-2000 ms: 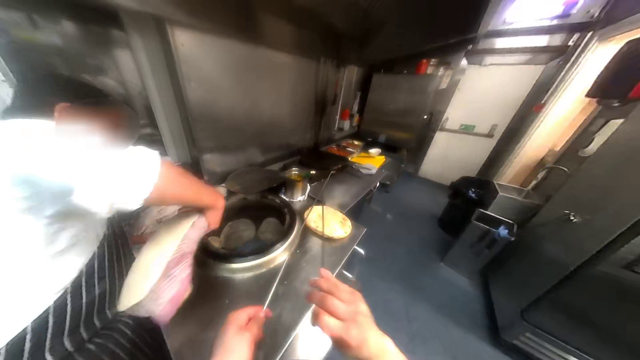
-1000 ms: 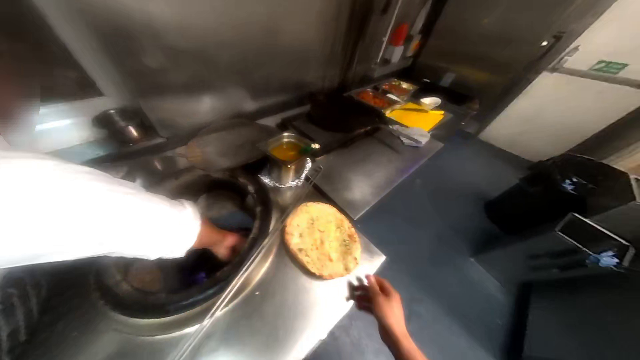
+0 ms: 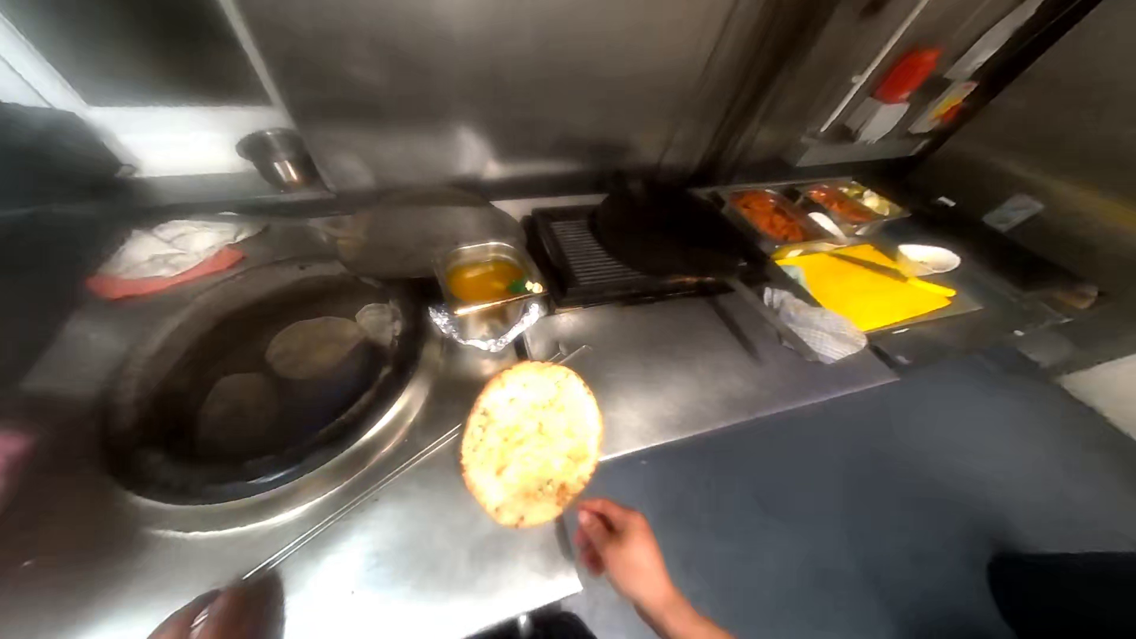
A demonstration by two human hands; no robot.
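My left hand (image 3: 226, 612), at the bottom left, is closed around a thin metal rod (image 3: 355, 500). That rod slants up past the round oven and beneath a browned round flatbread (image 3: 532, 444). Close to the bread's lower right edge is my right hand (image 3: 621, 550), its fingers curled; whether they touch or pinch the bread cannot be told. Left of the bread, the tandoor-like oven (image 3: 408, 404) has a wide metal rim, and pale rounds of dough show inside its dark mouth.
Behind the bread stands a metal container of yellow liquid (image 3: 484, 280) with foil around it. A dark pan (image 3: 666, 235) rests on a ridged grate. Farther right are food trays (image 3: 772, 216), a yellow cloth (image 3: 861, 288), a white bowl (image 3: 929, 258) and a crumpled cloth (image 3: 816, 328).
The other person's white-sleeved arm, inside the oven a second ago, is out of it and out of view. My left hand has come back into view at the bottom left.
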